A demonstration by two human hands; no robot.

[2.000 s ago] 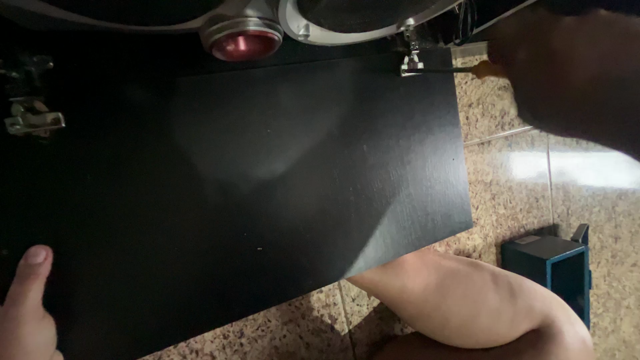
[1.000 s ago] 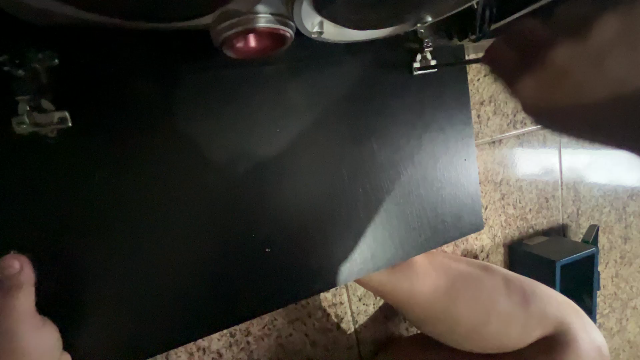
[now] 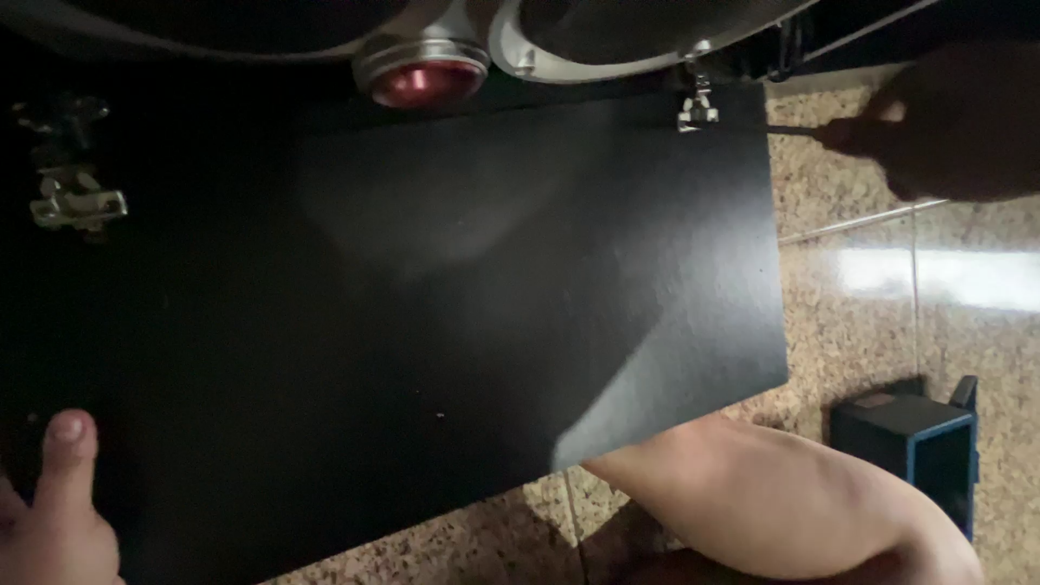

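Observation:
A black panel door [image 3: 487, 309] lies slanted across the view, with a metal hinge [image 3: 699, 112] near its upper right corner and another metal hinge [image 3: 79, 207] at the left. My left hand [image 3: 61, 504] grips the panel at the lower left, thumb on its face, the other fingers mostly hidden. At the upper right, my right hand [image 3: 951, 130], in shadow, holds a screwdriver by its handle. The screwdriver's dark shaft [image 3: 792, 129] points left toward the right hinge; its tip cannot be made out against the panel.
Round silver-rimmed speakers [image 3: 569, 73] and a red domed part [image 3: 426, 81] line the top. My bare leg [image 3: 780, 496] is under the panel's lower edge. A blue and black box [image 3: 910, 422] stands on the speckled tile floor [image 3: 853, 325] at the right.
Two seconds ago the screwdriver's orange handle showed beside my right hand; now the hand covers it. My left hand keeps its hold on the panel.

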